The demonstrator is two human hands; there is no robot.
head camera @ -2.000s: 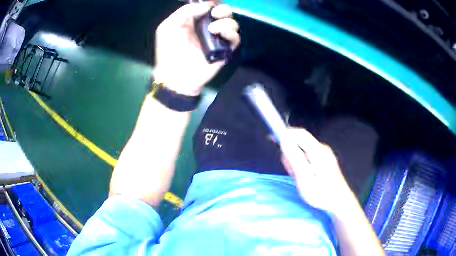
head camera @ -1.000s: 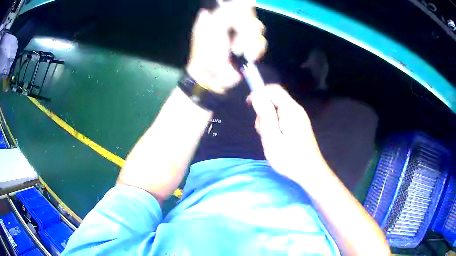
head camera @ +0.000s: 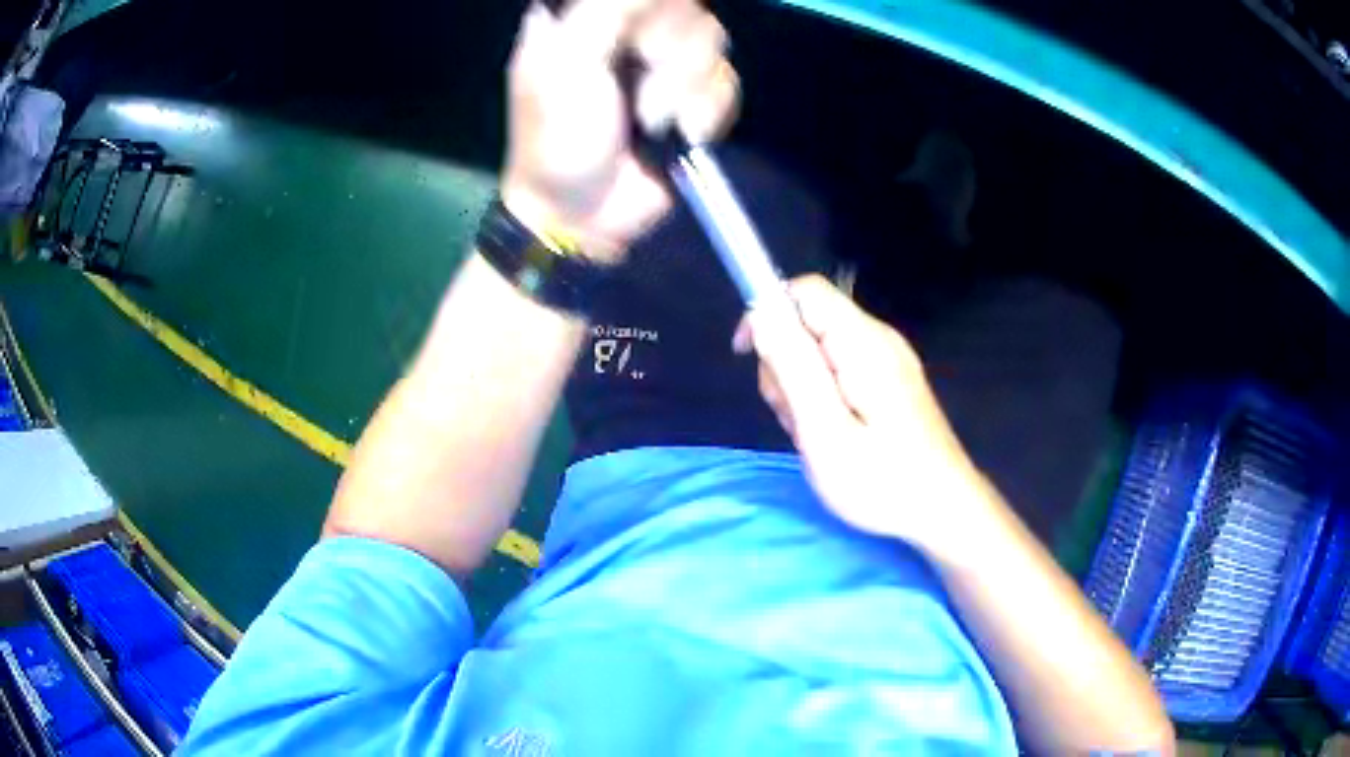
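Observation:
My left hand, with a dark watch on the wrist, is closed around a black handle at the top centre; the fingers are blurred and cover most of it. A silver metal tube runs from the handle's lower end down to the right. The two touch end to end; how deep the tube sits is hidden. My right hand is closed around the tube's lower end, over my dark-clothed lap.
A blue crate with rows of silver rods stands at the right. The turquoise bench edge curves across the upper right. Blue boxes and a pale surface are at the left, beside green floor with a yellow line.
Two seconds ago the tube and handle were apart; since one second ago they meet. Since then my left hand has moved left and more of the tube shows between the hands.

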